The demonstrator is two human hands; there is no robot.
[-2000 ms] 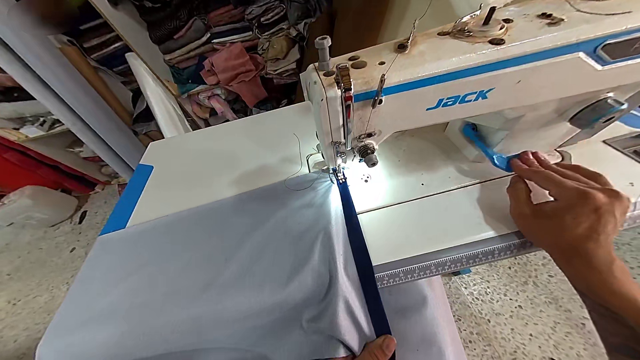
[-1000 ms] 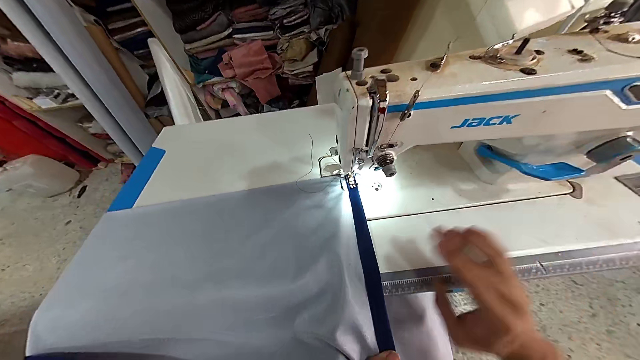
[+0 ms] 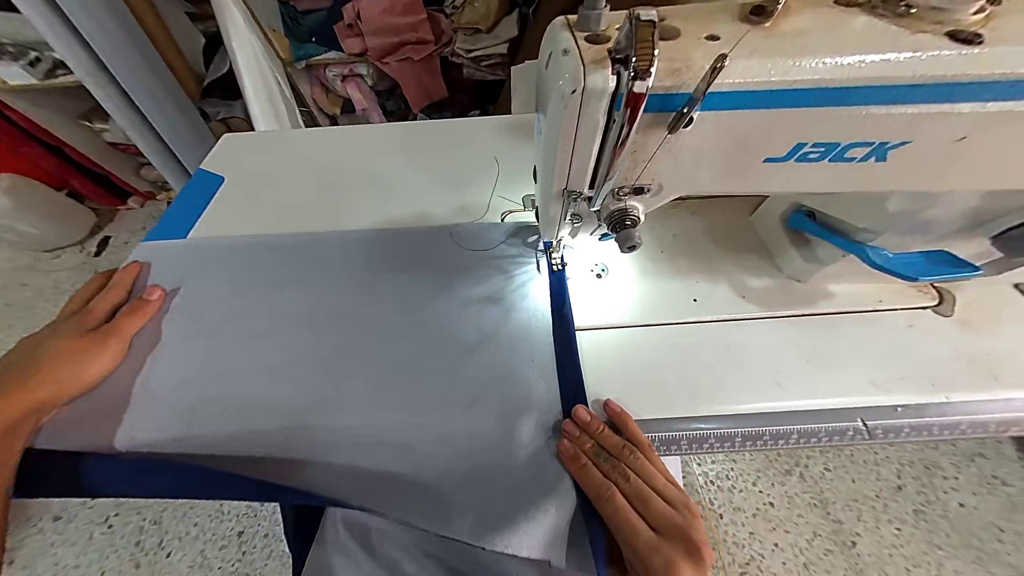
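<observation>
A light grey fabric (image 3: 344, 344) lies spread over the sewing table, with a dark blue strip (image 3: 566, 344) along its right edge. The strip's far end is under the presser foot (image 3: 556, 256) of a white Jack sewing machine (image 3: 720, 144). My left hand (image 3: 84, 344) rests with fingers apart on the fabric's left edge. My right hand (image 3: 632, 488) lies flat over the strip at the table's front edge, fingers side by side; its thumb is hidden. Neither hand is seen to grip the cloth. A loose thread (image 3: 492, 200) curls behind the needle area.
The blue knee-shaped lever (image 3: 904, 260) sticks out from the machine body at right. A ruler strip (image 3: 760, 436) runs along the table's front edge. Folded clothes (image 3: 396, 40) fill a shelf behind the table, and grey rolls (image 3: 120, 80) lean at the left.
My right hand has moved from the blue lever leftward to the strip. My left hand, earlier at the strip's near end, is now at the fabric's left edge. The view has moved closer.
</observation>
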